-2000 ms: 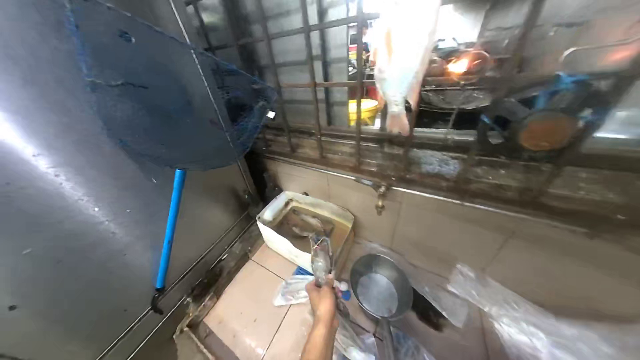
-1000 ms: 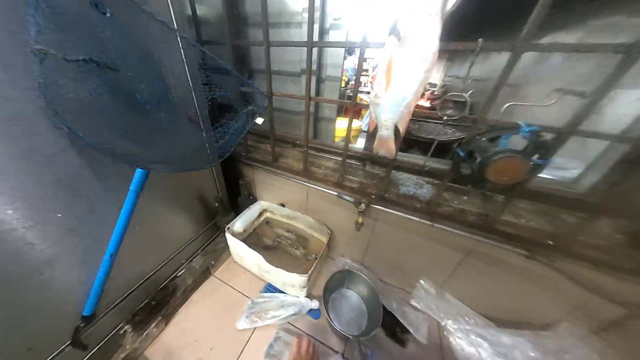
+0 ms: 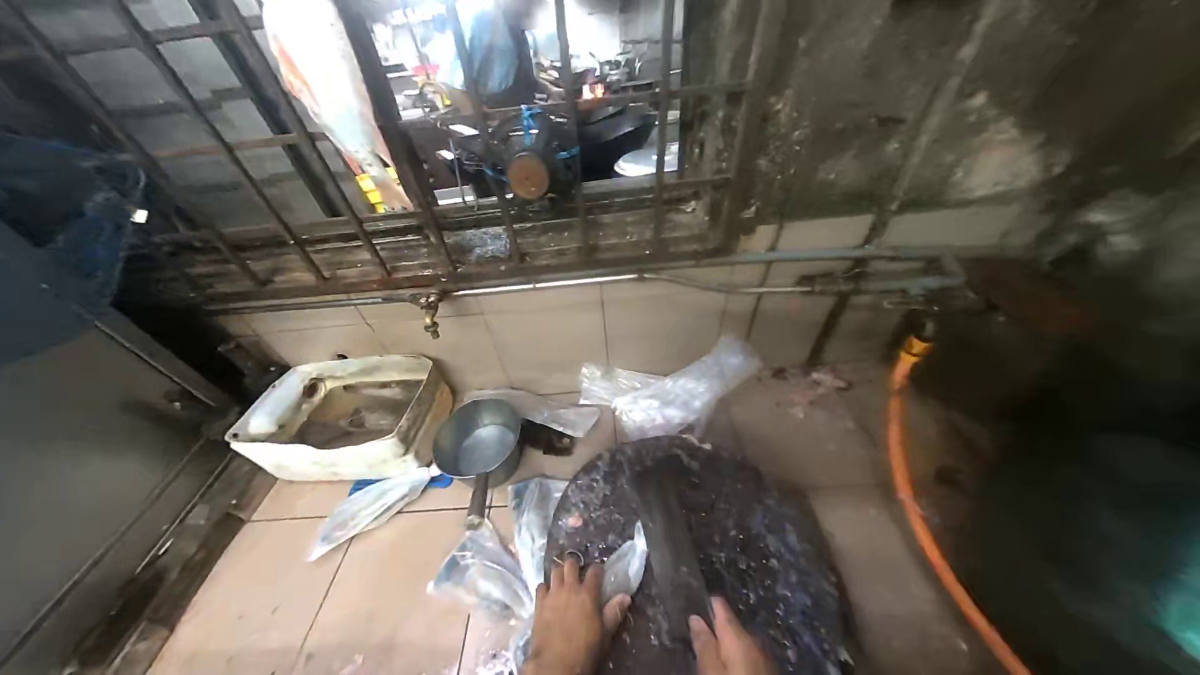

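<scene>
Near the bottom centre, my left hand [image 3: 570, 614] rests at the left edge of a dark round chopping block [image 3: 769, 544], its fingers beside a small silvery fish [image 3: 625, 565]. Whether it grips the fish is unclear. My right hand [image 3: 727, 642] holds the near end of a broad dark blade [image 3: 670, 534], seemingly a cleaver, blurred and lying over the block to the right of the fish. Plastic bags [image 3: 483, 572] lie left of the block, close to my left hand.
A white plastic basin [image 3: 328, 461] with murky water stands at the left. A metal saucepan [image 3: 478, 441] sits beside it. Clear plastic sheeting [image 3: 670, 394] lies behind the block. A brass tap [image 3: 430, 314] and barred window are behind; an orange hose [image 3: 905, 478] runs down the right.
The view has swung right, bringing the block into sight. Two seconds ago a hand held a fish by the basin; now both hands are at the block, the right one on the blade.
</scene>
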